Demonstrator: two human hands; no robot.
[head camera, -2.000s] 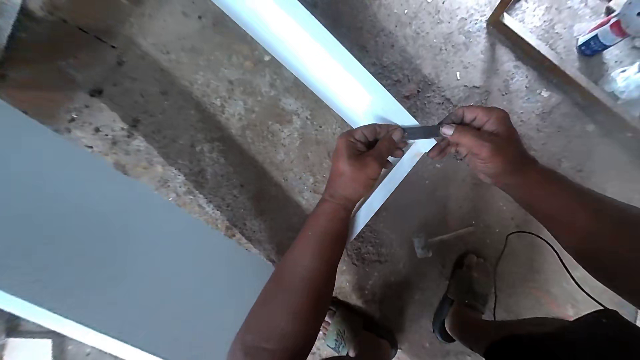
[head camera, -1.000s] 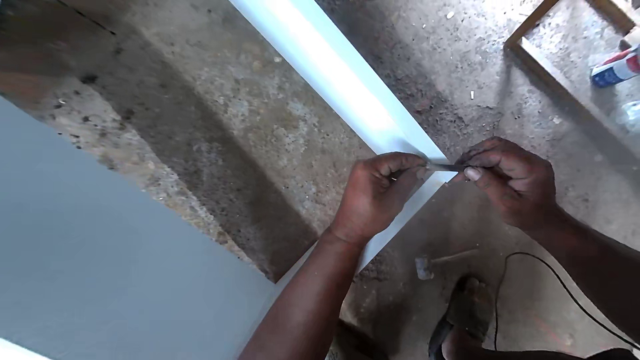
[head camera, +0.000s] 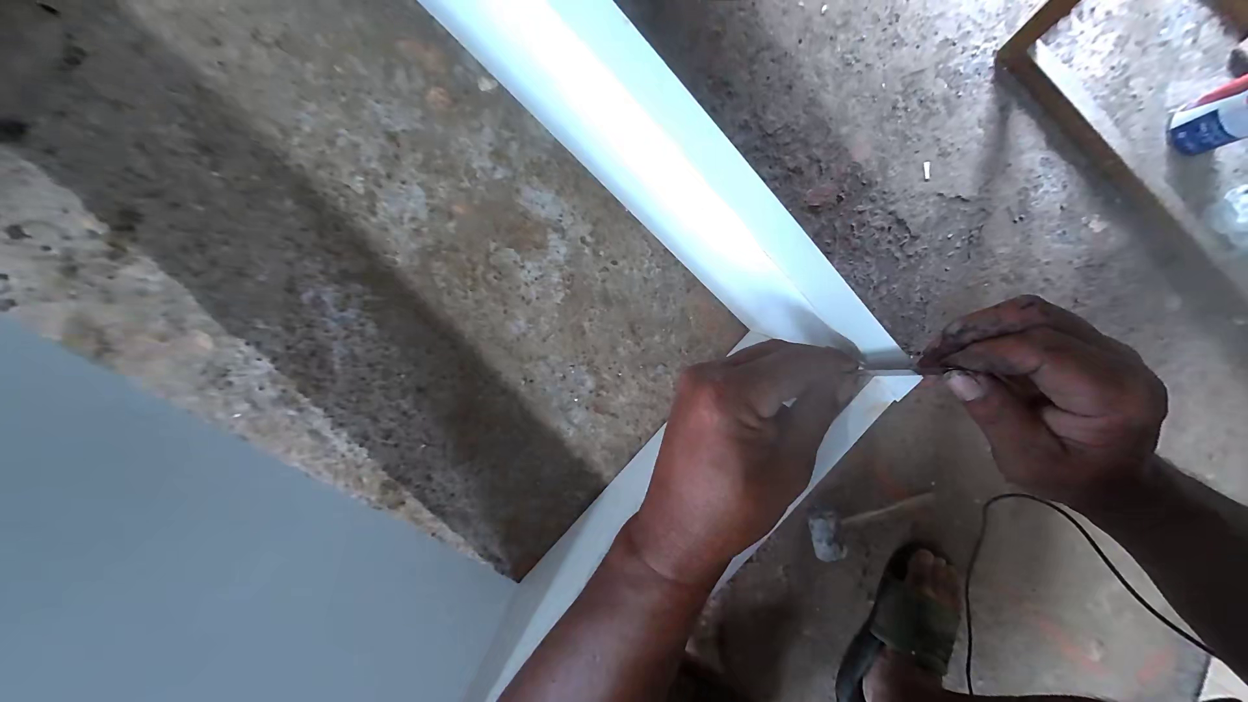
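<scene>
A thin, narrow metal strip (head camera: 889, 370) lies across the corner of a white frame (head camera: 673, 166), where two of its members meet. My left hand (head camera: 751, 429) pinches the strip's left end between thumb and fingers, resting over the inner side of the corner. At the strip's right end, just outside the frame, my right hand (head camera: 1058, 390) grips it with thumb and fingertips. The strip looks edge-on, and its ends are hidden by my fingers. Whether it touches the frame, I cannot tell.
A hammer (head camera: 829, 536) lies on the rough concrete floor near my sandalled foot (head camera: 916, 614). A black cable (head camera: 1048, 502) curves beside it. At the upper right are a brown frame (head camera: 1102, 146) and a blue, white and red container (head camera: 1209, 122). A grey panel (head camera: 214, 526) fills the lower left.
The strip showed its flat face across the corner two seconds ago and now appears edge-on. Both hands have kept hold of it. The view has shifted.
</scene>
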